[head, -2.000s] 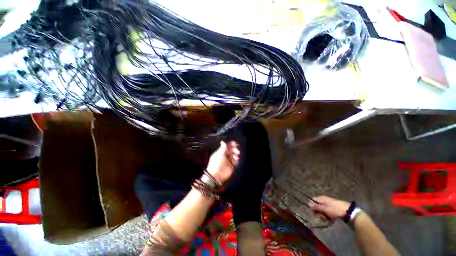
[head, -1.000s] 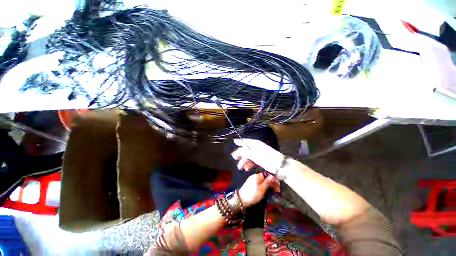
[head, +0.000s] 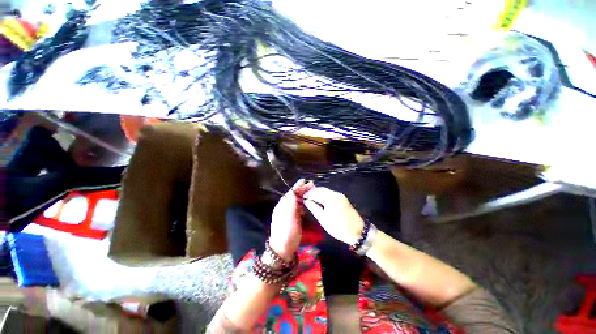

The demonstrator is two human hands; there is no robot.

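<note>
My left hand (head: 287,222) is raised over my lap with its fingertips closed on a thin cable (head: 280,173). My right hand (head: 334,214) meets it from the right, thumb and fingers pinched at the same spot. The cable runs up from the fingertips toward the bundle, with a small pale piece near its upper end. What lies between the fingertips is too small and blurred to tell. The large looped bundle of black cables (head: 392,75) lies on the white table (head: 516,145), some strands hanging over its front edge.
An open cardboard carton (head: 157,196) stands below the table at left. A bagged coil (head: 513,78) lies right of the bundle. Red plastic stools stand at left (head: 85,212) and far right (head: 581,306). A dark-clothed person's part (head: 39,169) shows at left.
My right hand has come in from the right side and met my left hand, which has risen from lower over the lap. The view has shifted, so table things sit further right.
</note>
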